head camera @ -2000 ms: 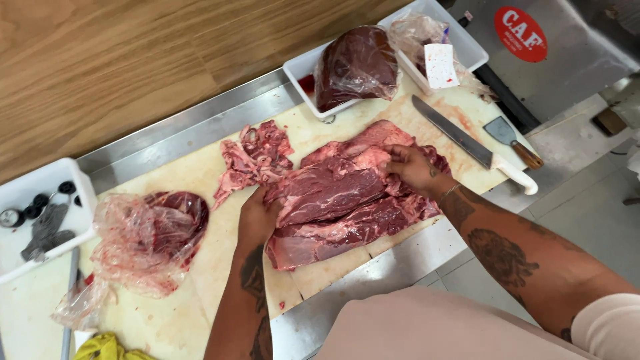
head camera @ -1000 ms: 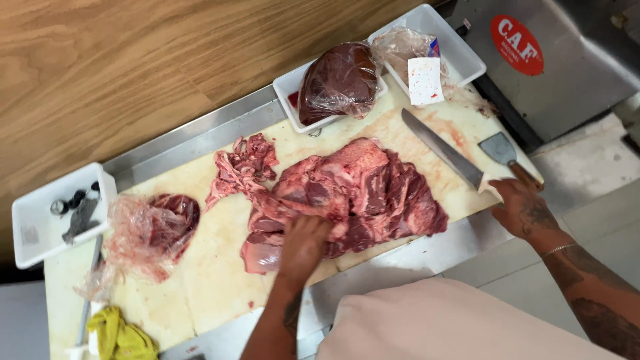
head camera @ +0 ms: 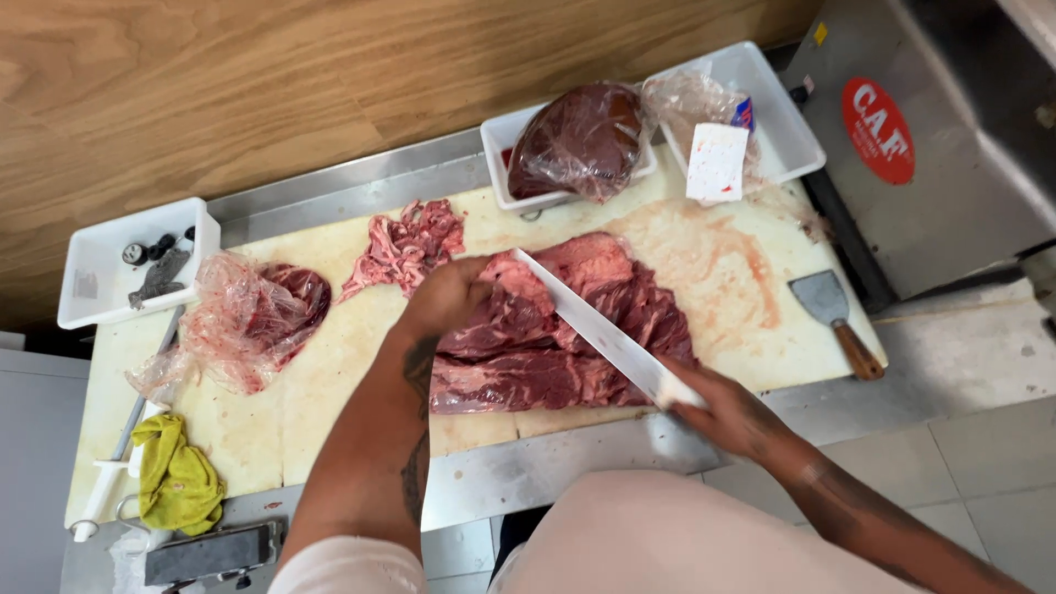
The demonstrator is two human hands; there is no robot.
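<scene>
My right hand (head camera: 726, 408) is closed on the white handle of a long butcher's knife (head camera: 602, 334). The blade lies diagonally over a large slab of raw red meat (head camera: 528, 379), its tip near the slab's upper left edge. At that edge my left hand (head camera: 450, 297) grips a flap of the meat, its fingertips partly hidden. Just above it is a heap of meat trimmings (head camera: 408, 247). All of this rests on a pale cutting board (head camera: 363, 421).
Bagged meat (head camera: 264, 322), a sharpening steel (head camera: 136, 429) and a yellow cloth (head camera: 176, 474) lie left. White trays (head camera: 136, 206) (head camera: 495, 157) (head camera: 784, 124) stand along the back, one with a large dark piece of meat (head camera: 590, 136). A wood-handled scraper (head camera: 833, 318) lies right, beside a metal machine (head camera: 957, 165).
The knife, which lay on the board's right side, is now in my right hand over the meat. My left hand has moved to the slab's upper left edge.
</scene>
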